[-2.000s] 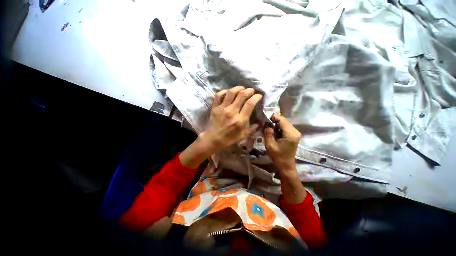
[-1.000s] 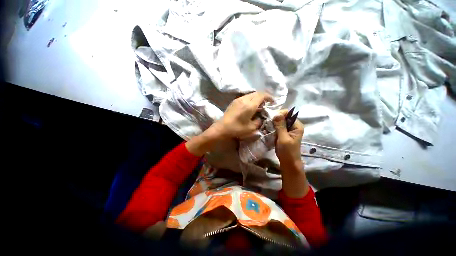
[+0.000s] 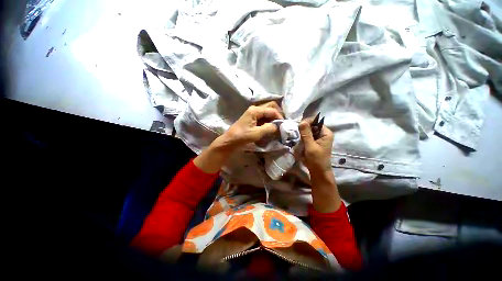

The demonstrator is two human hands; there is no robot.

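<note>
A pale jacket point(image 3: 358, 121) is spread over the table edge and hangs onto my lap. My left hand point(image 3: 250, 129) grips a bunched part of the cloth, its fingertips partly hidden. My right hand point(image 3: 317, 145) pinches the other side of this small rounded bunch point(image 3: 289, 131) and also keeps dark thread snips point(image 3: 317, 123) in the palm, blades pointing up. A placket point(image 3: 360, 163) with dark buttons runs to the right of my right hand. A narrow folded piece of cloth point(image 3: 279, 163) hangs below the bunch.
The white table point(image 3: 82, 77) has small dark specks and a shiny dark object point(image 3: 32, 21) at its upper left. More pale garments point(image 3: 465, 60) lie at the right. A floral apron point(image 3: 247, 222) covers my lap. A dim blue shape point(image 3: 129, 206) is at lower left.
The cloth between my hands is bunched into a small rounded shape, where earlier it was flatter. The snips' blades now point up from my right hand. The view has shifted slightly.
</note>
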